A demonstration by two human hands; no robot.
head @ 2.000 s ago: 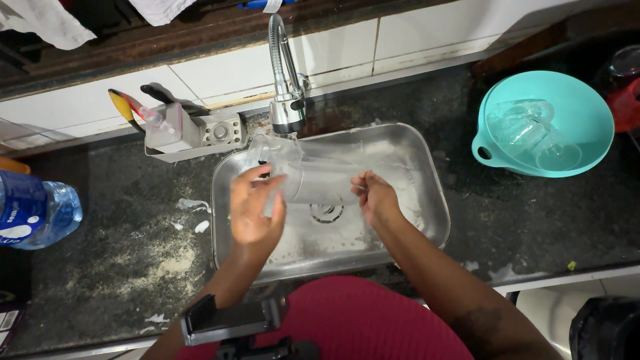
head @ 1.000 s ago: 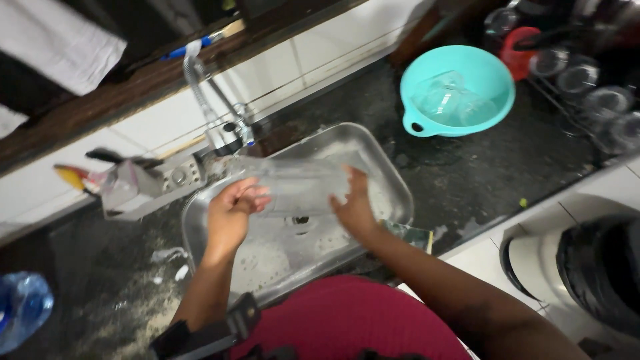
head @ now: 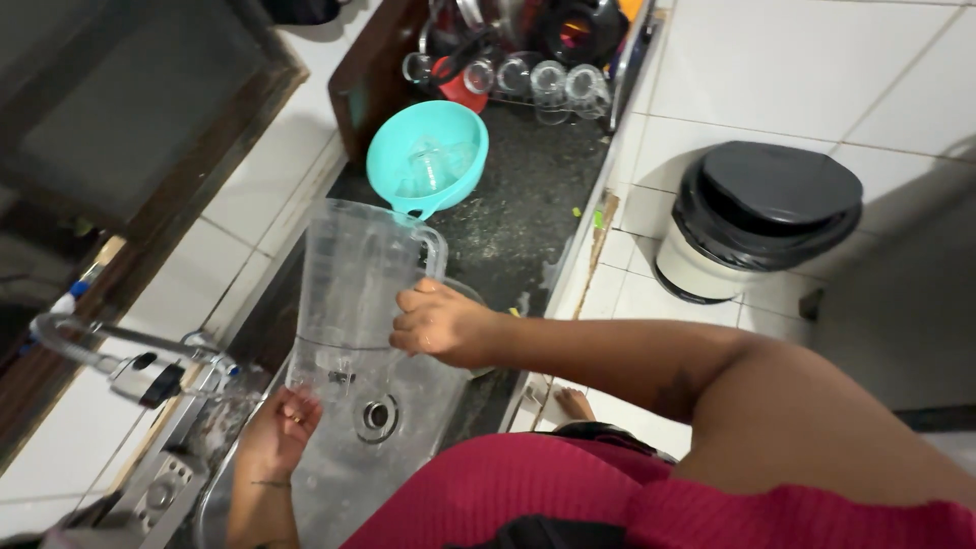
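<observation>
A clear plastic pitcher [head: 354,282] is held above the stainless steel sink [head: 335,488], its handle toward the upper right. My right hand [head: 442,324] grips the handle side of the pitcher with curled fingers. Near the pitcher's lower left end is my left hand [head: 286,427], wet, its fingers bent; whether it grips the rim or only touches it is hard to tell. Water runs from the chrome faucet [head: 145,379] beside that hand. A round drain [head: 377,415] shows in the sink bottom.
A turquoise plastic bowl [head: 465,171] holding clear glassware stands on the dark stone counter [head: 526,183]. Beyond it, upturned glasses [head: 549,78] and a red item [head: 457,85] sit at a dish rack. A bin with a black lid [head: 785,183] is on the tiled floor at right.
The pitcher was level between my hands over the sink; it now points toward the bowl, with my right hand on its handle side. The view has swung strongly to the right.
</observation>
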